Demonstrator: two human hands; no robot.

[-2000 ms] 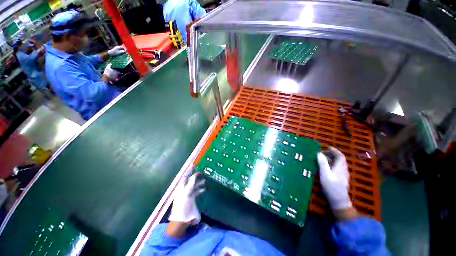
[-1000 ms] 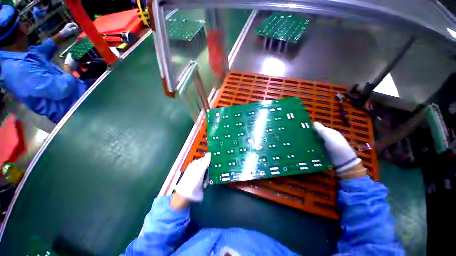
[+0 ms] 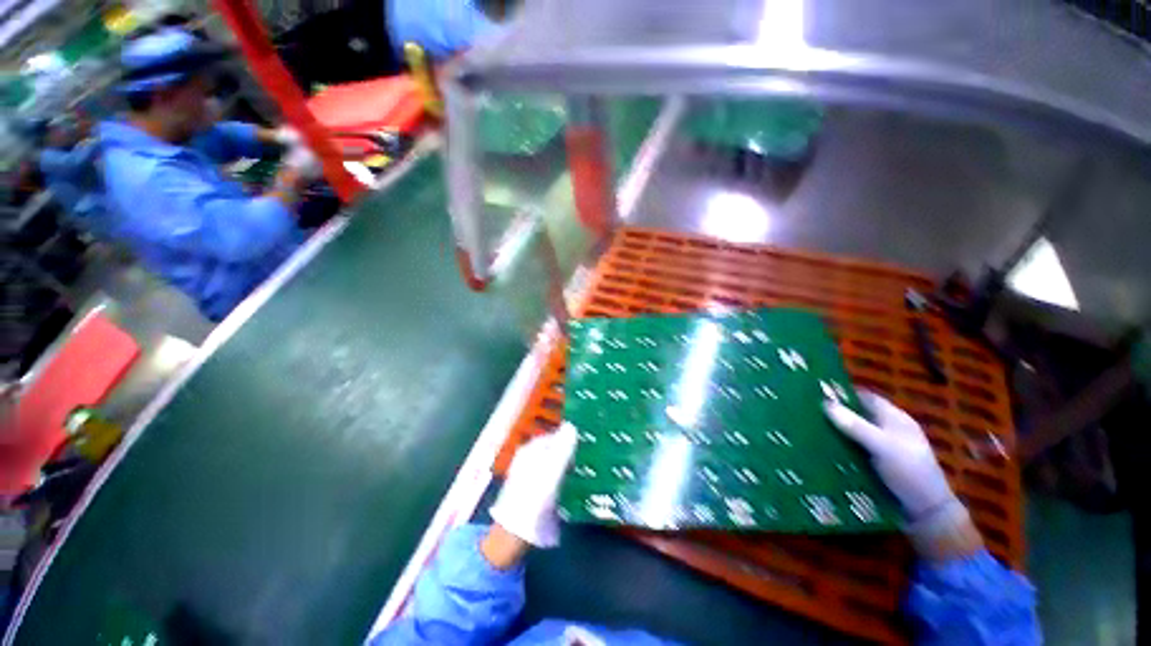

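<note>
A large green circuit board (image 3: 720, 423) with rows of small white marks lies in front of me over the orange-brown slotted rack (image 3: 631, 275). My left hand (image 3: 535, 486), in a white glove, is at the board's left edge near its front corner. My right hand (image 3: 894, 457), also in a white glove, is at its right edge with the thumb over the top. The board's underside and most of my fingers are hidden, and the picture is slightly blurred.
A green conveyor belt (image 3: 316, 416) with a pale edge rail runs along the left. A clear cover (image 3: 884, 139) stands over the rack's far end, with another board (image 3: 755, 126) beneath it. Dark tools (image 3: 928, 341) lie at the rack's right. A person (image 3: 189, 189) in blue works across the belt.
Over two seconds the board turned so that its front edge lies more level in view, and both hands moved with it. Since one second ago, the view has shifted and the board appears slightly lower and further right.
</note>
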